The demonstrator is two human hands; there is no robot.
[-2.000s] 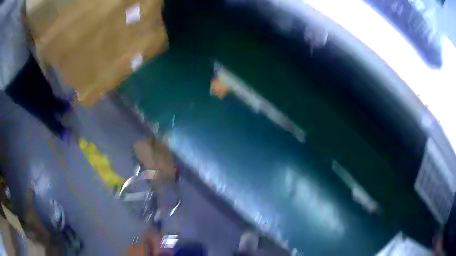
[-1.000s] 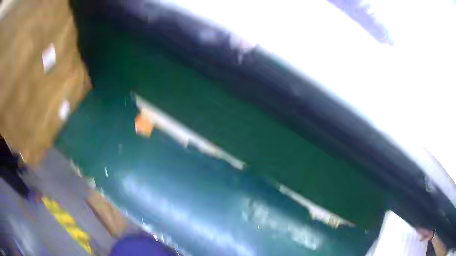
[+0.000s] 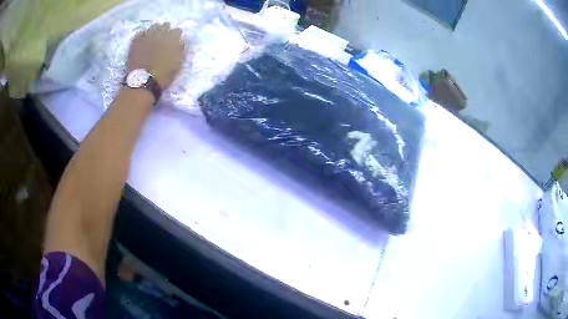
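My left hand (image 3: 157,51) reaches in from the lower left, with a watch on the wrist and a purple patterned sleeve. It lies back-up on a crumpled clear plastic bag (image 3: 208,34) of whitish contents at the upper left. Its fingertips are blurred against the plastic, and I cannot tell if they grip it. A large dark bundle wrapped in shiny clear plastic (image 3: 311,118) lies beside the bag in the middle of the white surface. My right hand is out of the picture.
The white surface (image 3: 249,218) has a dark curved front edge. White boxes (image 3: 321,42) and a blue-and-white package (image 3: 389,71) stand behind the bundle. A long white item (image 3: 522,265) and a printed white bag (image 3: 554,243) are at the right. Yellowish cloth (image 3: 37,37) is at the upper left.
The view has swung from the green bench and cardboard box to the white surface with the plastic-wrapped bundle. My left hand now shows on the clear bag.
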